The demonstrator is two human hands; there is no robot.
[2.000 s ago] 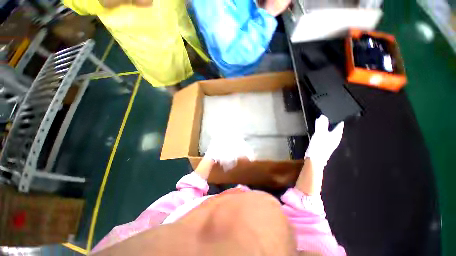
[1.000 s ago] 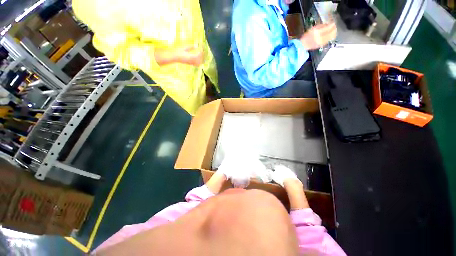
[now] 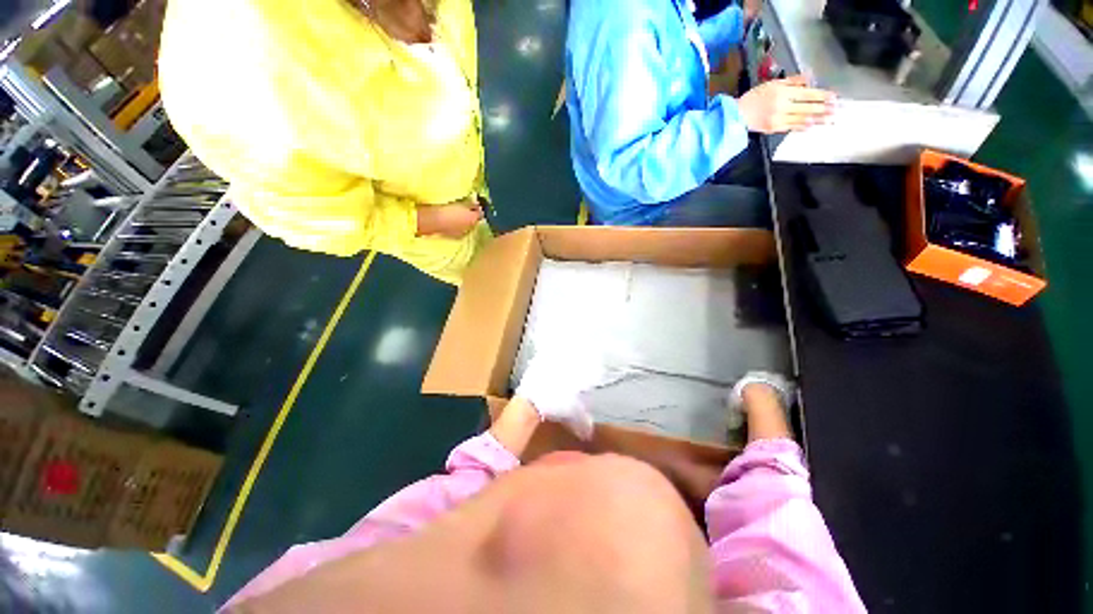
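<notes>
An open brown carton (image 3: pixel 482 314) stands in front of me with pale grey-white sheets or bags (image 3: pixel 677 318) inside. My left hand (image 3: pixel 557 398), in a white glove, is at the carton's near left corner over the pale material; glare hides whether it grips anything. My right hand (image 3: pixel 761 391), also gloved, reaches into the near right corner; its fingers are partly hidden. A dark area (image 3: pixel 758 298) shows at the carton's right side. Flat black device units (image 3: pixel 861 278) lie overlapping on the black surface to the right of the carton.
An orange bin (image 3: pixel 979 278) of small dark parts stands beyond the units, near a white panel (image 3: pixel 887 132). A person in blue (image 3: pixel 647 120) sits past the carton. A person in yellow (image 3: pixel 324 132) stands at far left. A roller conveyor (image 3: pixel 150 282) and another carton (image 3: pixel 108 480) are left.
My right hand has moved from beside my left hand to the carton's near right corner. The dark patch there is now largely covered. The person in blue's hand is now at the white panel.
</notes>
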